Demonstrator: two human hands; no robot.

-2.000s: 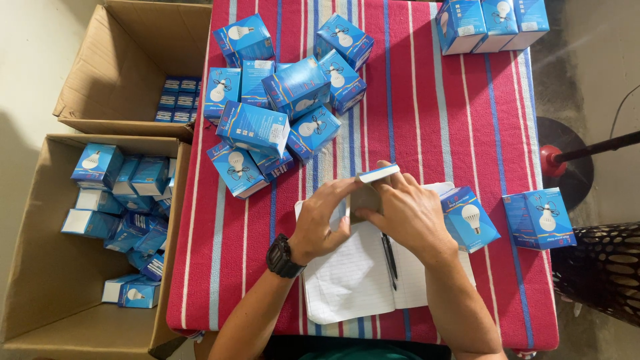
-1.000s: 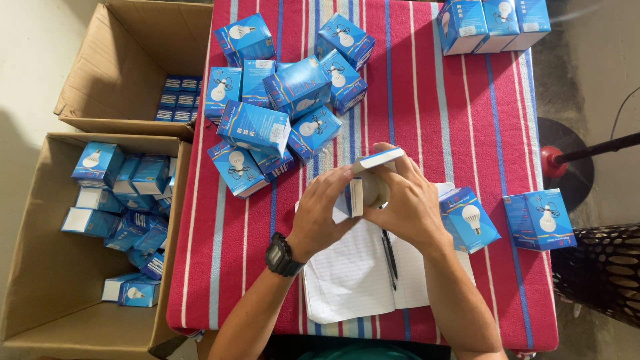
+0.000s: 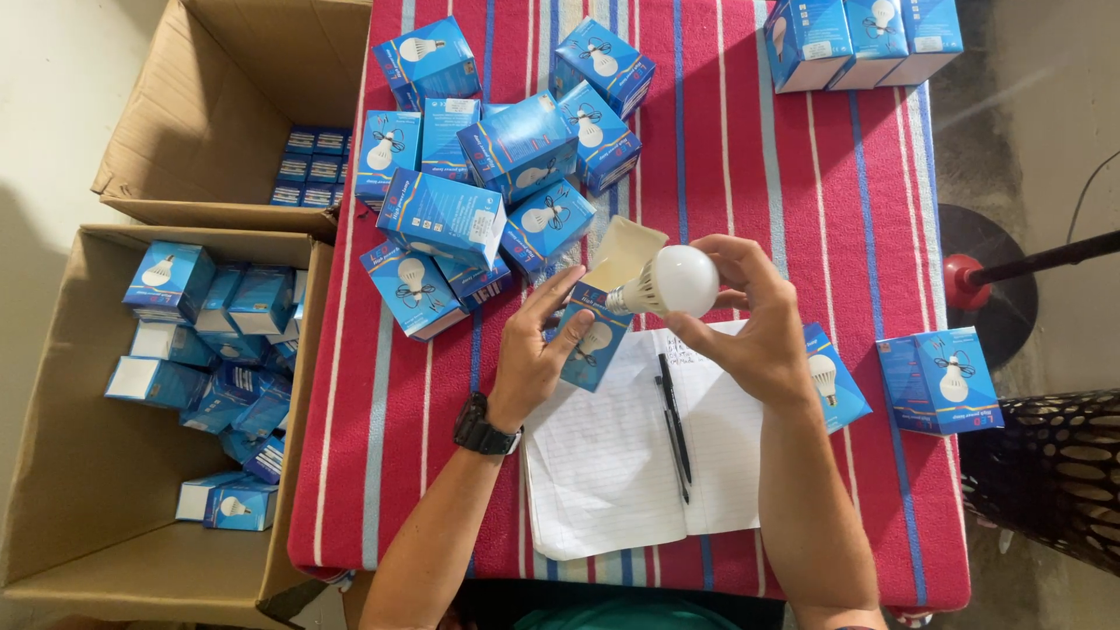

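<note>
My left hand (image 3: 542,346), with a black watch (image 3: 483,429) on its wrist, grips a blue LED bulb box (image 3: 598,343) whose top flap stands open. In my right hand (image 3: 744,306) is a white LED bulb (image 3: 678,282), its screw base pointing left at the mouth of the box. Below both hands lies an open lined notebook (image 3: 604,472) with some handwriting, and black pens (image 3: 672,424) rest along its middle. Another blue bulb box (image 3: 831,376) is partly hidden behind my right wrist.
Several blue boxes (image 3: 516,144) are heaped at the table's upper left. More stand at the upper right (image 3: 809,52), and one box (image 3: 941,381) is near the right edge. Two open cartons (image 3: 52,394) with blue boxes flank the striped cloth. A dark rod on a red hub (image 3: 967,280) is at right.
The bulb has come into plain view in my right hand, which has moved right, apart from my left hand. My left hand now holds the box lower and upright, with its printed side showing.
</note>
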